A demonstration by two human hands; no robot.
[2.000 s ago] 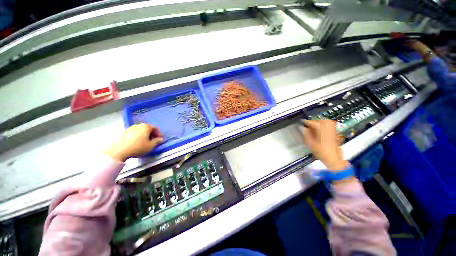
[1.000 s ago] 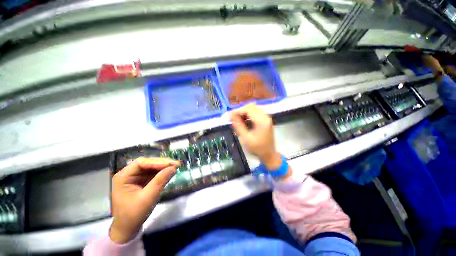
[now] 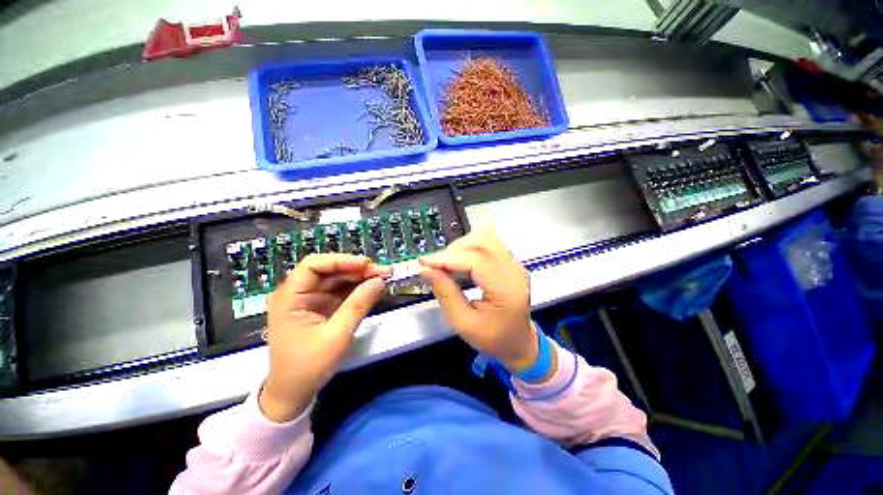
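The green PCB panel [image 3: 254, 304] lies in a black carrier frame [image 3: 221, 334] in front of me, with rows of small upright parts on it. My left hand [image 3: 324, 319] and my right hand [image 3: 482, 295] are close together over the panel's near edge. The thumb and fingertips of each hand are pinched. A small reddish bit shows at the left fingertips; it is too small to tell what it is. Nothing clear shows in the right pinch. A blue bin [image 3: 339, 116] holds sparse grey leaded components, and a second blue bin [image 3: 489, 97] holds a heap of orange leaded components.
A red holder [image 3: 194, 35] stands behind the bins. More carriers with boards [image 3: 695, 184] sit to the right on the line, and one is cut off at the far left. The pale metal rail [image 3: 126, 401] runs nearest me. Blue containers [image 3: 799, 300] stand at the lower right.
My right hand has moved from near the orange bin down to the panel's near edge. My left hand has moved slightly right beside it. The view has shifted, so the bins sit higher.
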